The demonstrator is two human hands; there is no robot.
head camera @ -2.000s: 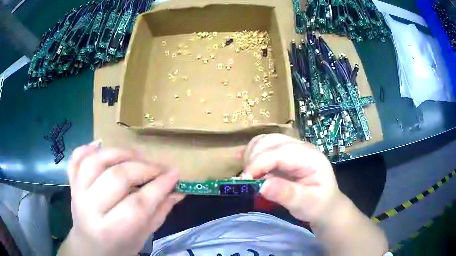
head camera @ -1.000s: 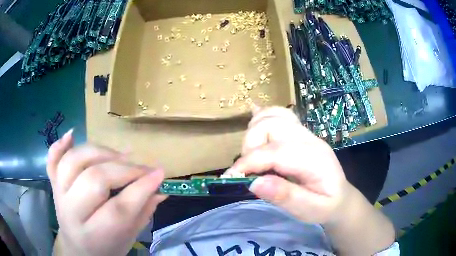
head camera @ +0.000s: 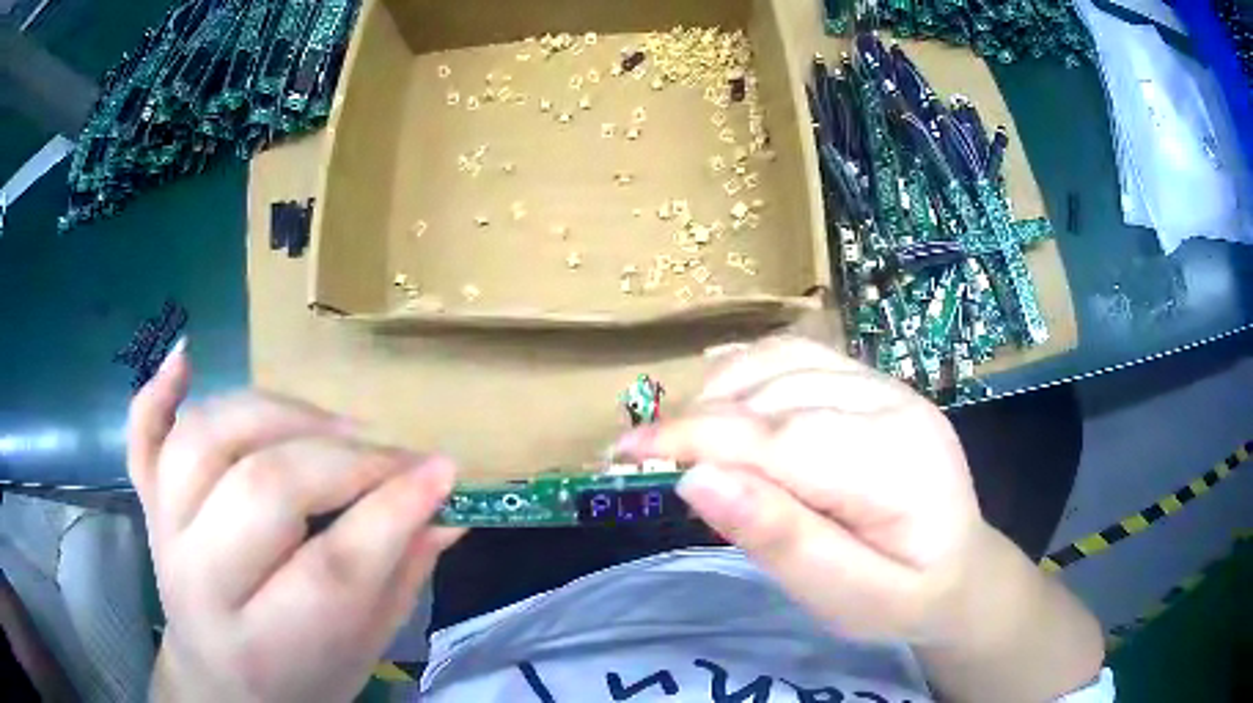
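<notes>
A narrow green display circuit board [head camera: 515, 503] is held level between my hands, near the wearer's lap. Its LED digit display [head camera: 628, 505] is lit and shows blue-violet "PLA". My left hand [head camera: 296, 529] pinches the left end of the board with thumb and fingers. My right hand [head camera: 825, 481] holds the right end, thumb in front. Small white connectors [head camera: 646, 467] show on the board's upper edge by the right fingertips. The test power lead [head camera: 642, 400], with a green-and-white end and red wire, shows just above them. The board's ends are hidden by my fingers.
An open cardboard box [head camera: 570, 313] with small yellow pieces [head camera: 698, 58] lies ahead on a cardboard sheet [head camera: 285, 323]. A board stack [head camera: 206, 96] is at left, a board pile [head camera: 934, 220] at right. Black display covers [head camera: 291, 225] lie left of the box. Plastic bags [head camera: 1168, 131] are at far right.
The display was lit two seconds ago, dark one second ago, and is lit again now. The test lead's green-and-white end has come into view above the board. Both hands still hold the board.
</notes>
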